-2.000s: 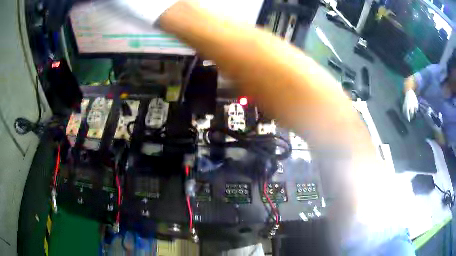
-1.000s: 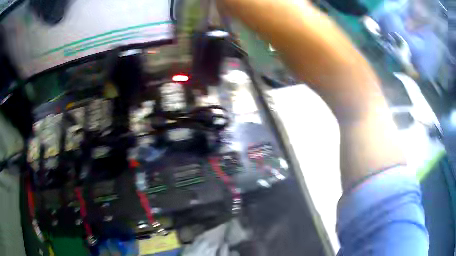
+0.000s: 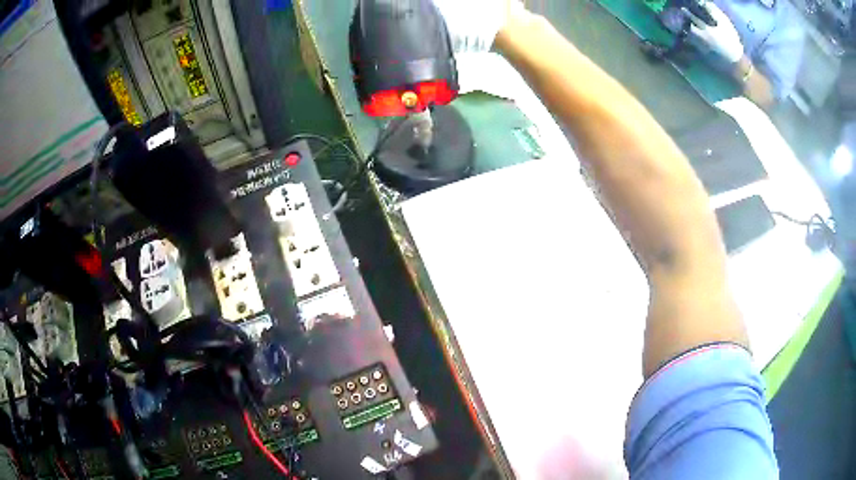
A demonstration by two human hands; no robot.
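Observation:
My right hand (image 3: 472, 23), in a white glove, is at the top edge, partly cut off, beside a black device (image 3: 404, 52) with a red-lit rim above a round black base (image 3: 427, 155). Whether it grips anything is hidden. My left hand is out of view. The black test rig (image 3: 324, 361) fills the lower left, with pale outlets (image 3: 305, 246). Black power adapters (image 3: 169, 178) stand on it at the left, with looped black cables (image 3: 178, 337) in front.
A white sheet-like surface (image 3: 535, 309) lies right of the rig. Meters with yellow digits (image 3: 191, 66) stand behind it, and a pale monitor (image 3: 42, 112) is at the upper left. Dark flat items (image 3: 723, 155) lie at right. Another person's gloved hand (image 3: 715, 30) is at the upper right.
The view has swung right, bringing the red-lit device and the meters into sight. My right forearm still reaches up to the top, and its gloved hand now shows beside the device.

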